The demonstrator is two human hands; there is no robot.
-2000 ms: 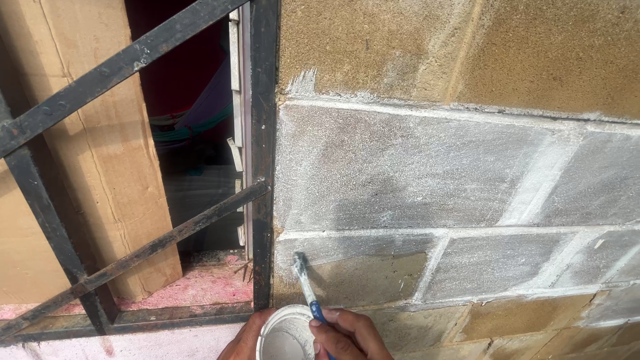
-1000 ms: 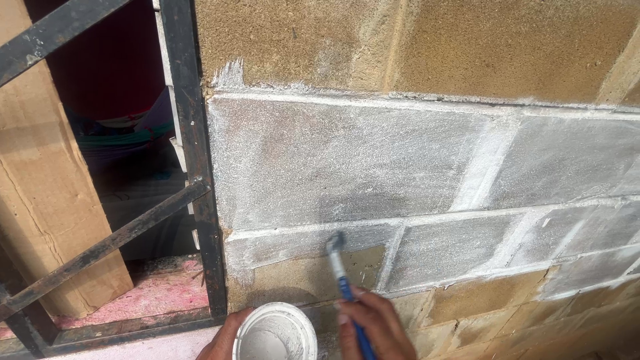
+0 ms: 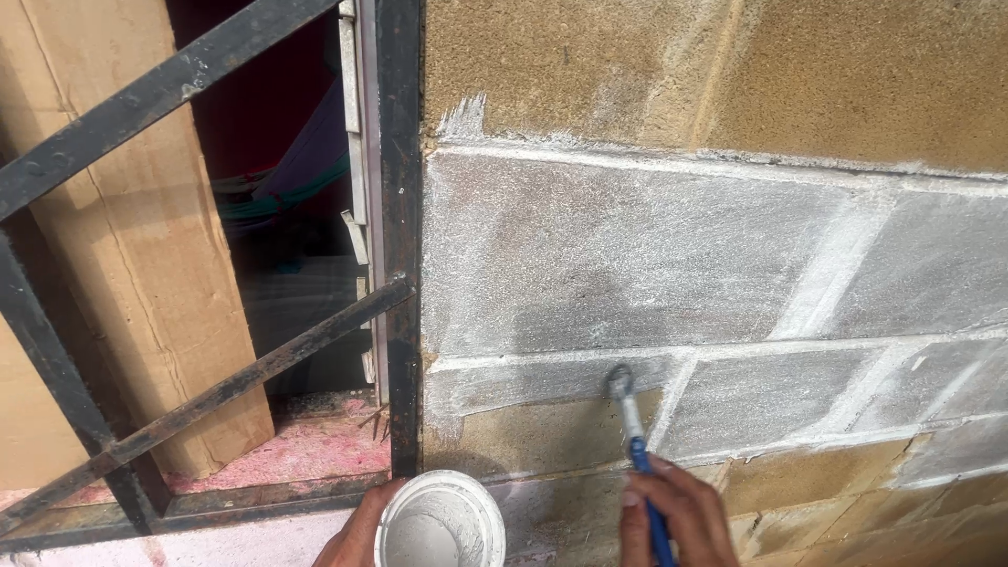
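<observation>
My right hand (image 3: 679,516) grips a paintbrush (image 3: 639,445) by its blue handle, low and right of centre. The whitened bristles touch the concrete block wall (image 3: 543,441) just under a white mortar line, where grey-white paint borders bare tan block. My left hand (image 3: 358,526) holds a white plastic cup (image 3: 441,524) from its left side at the bottom edge. White paint lies inside the cup. Above the brush, a large block (image 3: 598,252) wears a thin whitish coat, and the top course (image 3: 850,87) is mostly bare tan.
Left of the painted blocks stands a black metal window grille (image 3: 400,197) with slanting bars. Behind it are a cardboard sheet (image 3: 150,236), a dark opening and a pink-stained sill (image 3: 315,449). A pale pink wall surface (image 3: 252,543) runs below the grille.
Along the lower block, the brush has moved right from near the grille, and the painted strip there borders bare block. The left hand still holds the cup. The view swung right, then back left.
</observation>
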